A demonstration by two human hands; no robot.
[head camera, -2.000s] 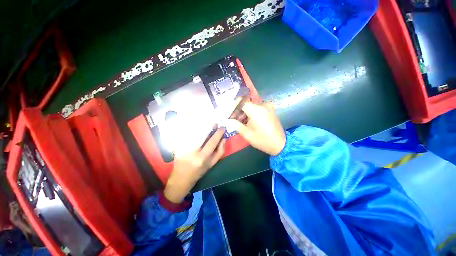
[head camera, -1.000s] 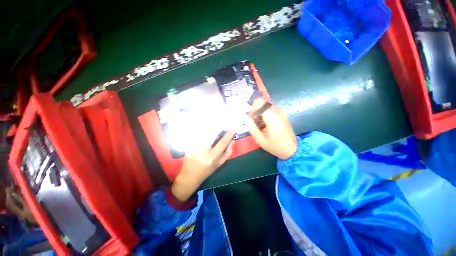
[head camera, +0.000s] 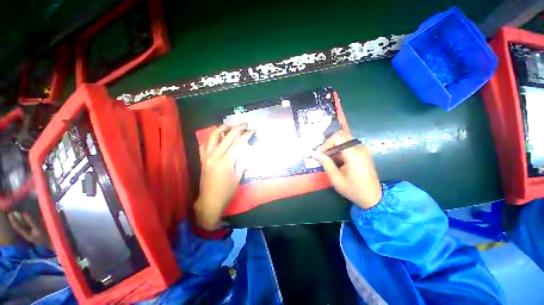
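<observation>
An opened tablet unit (head camera: 280, 137) lies in a red foam tray (head camera: 274, 193) in front of me. Its battery pack (head camera: 271, 126) glares white. The main board (head camera: 316, 116) is at the tablet's right end. My right hand (head camera: 353, 170) holds a thin dark hand tool (head camera: 349, 146) over the board's lower part; its tip is lost in glare. My left hand (head camera: 218, 170) rests on the tablet's left end, fingers bent over the battery near a small dark spot. Whether it grips anything is hidden.
A blue parts bin (head camera: 447, 65) stands at the upper right. Red trays with tablets stand at the left (head camera: 128, 220) and right (head camera: 504, 125), with more trays at the upper left (head camera: 160, 36). A worn white-flecked strip (head camera: 274, 68) crosses the bench. Part of another person (head camera: 21, 226) shows at the lower left.
My left hand has moved from the tablet's lower edge to its left end. My right hand still holds the tool near the board. The view has shifted, so the scene sits lower and further right.
</observation>
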